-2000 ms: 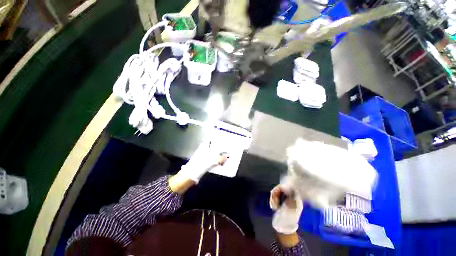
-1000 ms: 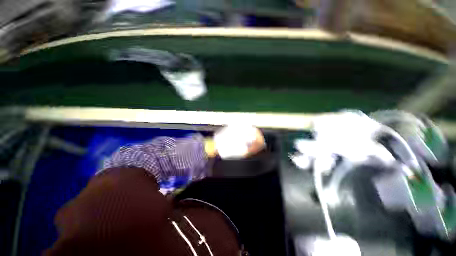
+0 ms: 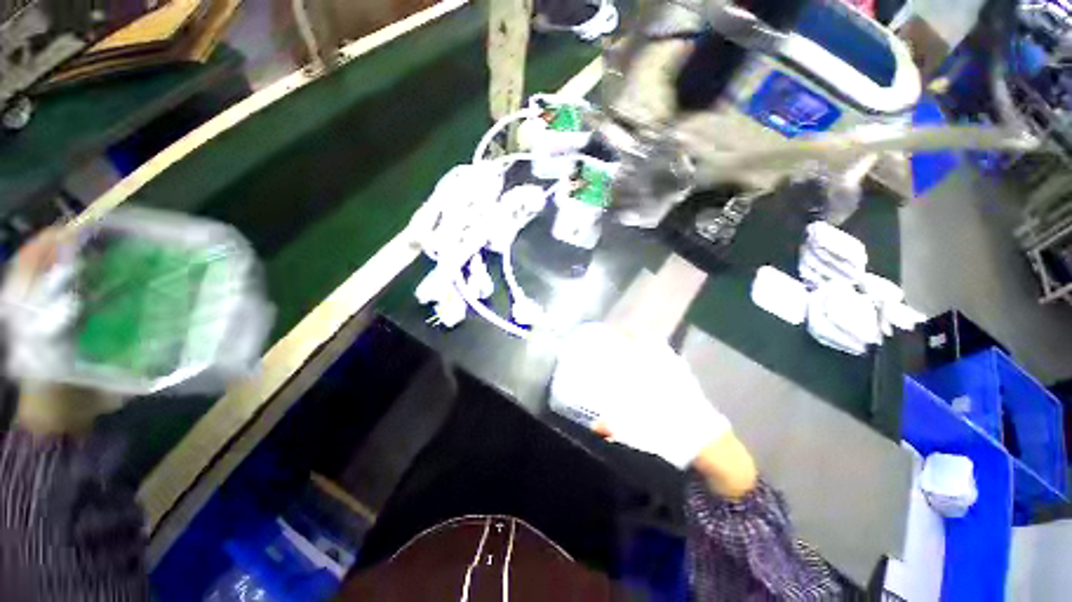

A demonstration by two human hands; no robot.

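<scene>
My left hand (image 3: 38,335), gloved with bare fingertips, is at the far left and holds a blurred white power socket housing (image 3: 194,353). Its open side shows a green circuit board (image 3: 135,303). My right hand (image 3: 658,406), in a white glove, is on another white housing (image 3: 576,382) at the bench's front edge; glare hides much of it. A white cord (image 3: 506,288) runs to that housing from coiled cords (image 3: 464,212). Two more open housings with green boards (image 3: 580,218) (image 3: 558,129) stand behind.
White end covers (image 3: 841,318) lie in a group on the dark green bench. Grey pads (image 3: 770,417) lie in front of them. A blurred grey support arm (image 3: 846,147) crosses above. A green conveyor (image 3: 341,153) with pale edges is at left. A blue bin (image 3: 982,470) is at right.
The view swung left and back. My left hand has moved from the bench housing to the far left and now holds an open housing. My right hand has moved from the right onto the bench housing.
</scene>
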